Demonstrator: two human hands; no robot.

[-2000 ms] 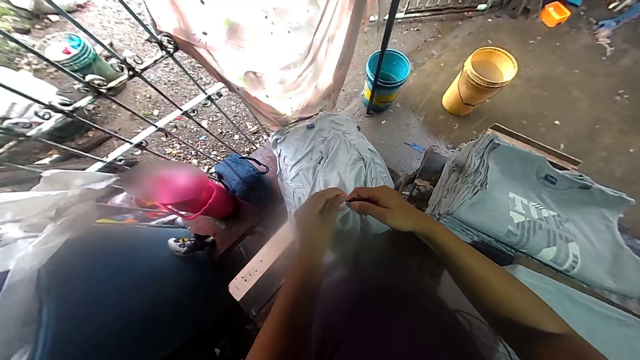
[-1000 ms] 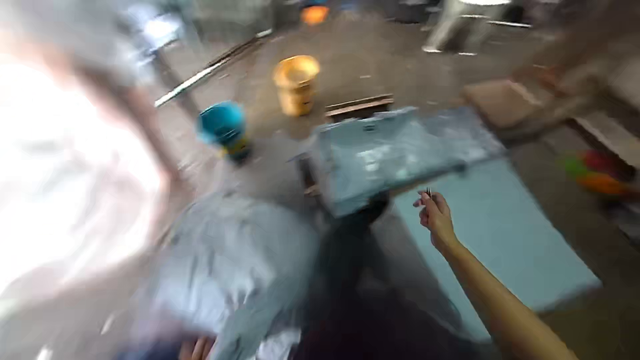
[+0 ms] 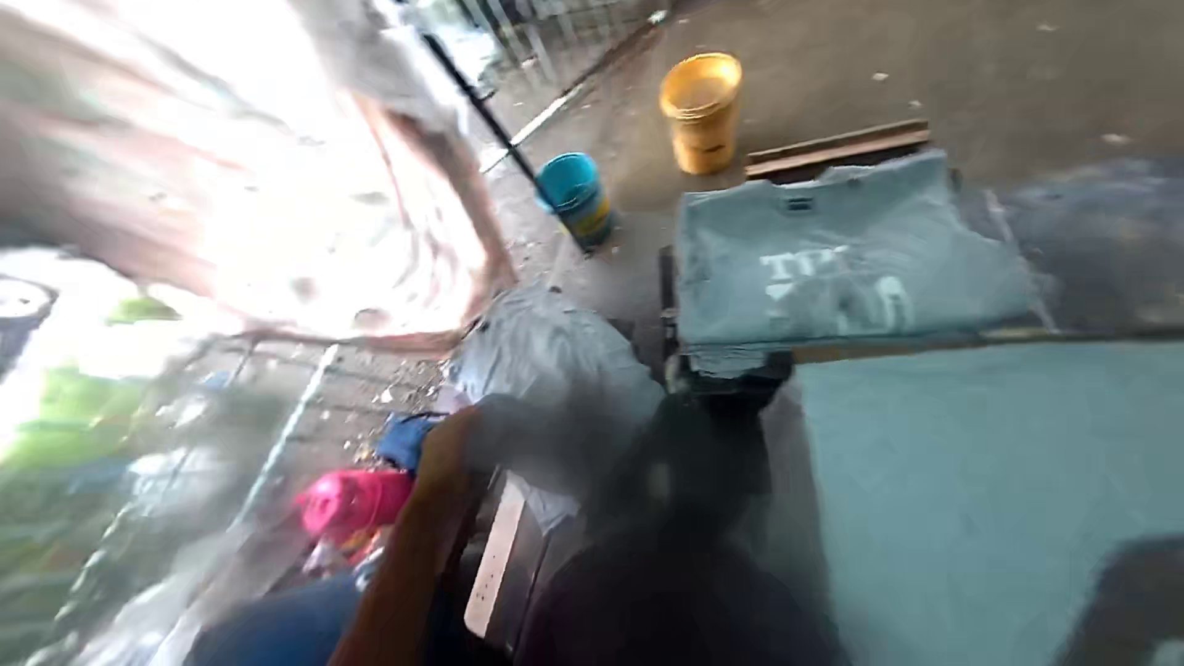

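My left hand (image 3: 451, 446) is blurred, at the left edge of a bunched grey garment (image 3: 532, 444). Part of the fabric covers its fingers, which appear closed on it. Behind that garment lies more light grey cloth (image 3: 546, 347), on a work surface in front of me. My right hand is out of view. Off to the right, a stack of grey-green T-shirts (image 3: 832, 268) with white printing on the top one lies beyond a flat pale blue-green panel or cloth (image 3: 999, 481).
A yellow bucket (image 3: 701, 116) and a teal bucket (image 3: 575, 194) stand on the wet ground ahead. A dark pole (image 3: 490, 120) rises beside a hanging pale sheet (image 3: 277, 185). At left are a pink container (image 3: 356, 501), a blue cloth item (image 3: 403, 440) and metal bars (image 3: 287, 435).
The view has swung right, then partly back left. Two seconds ago both hands met over the light grey garment; one second ago my right hand was over the blue-green panel, and it has since left view.
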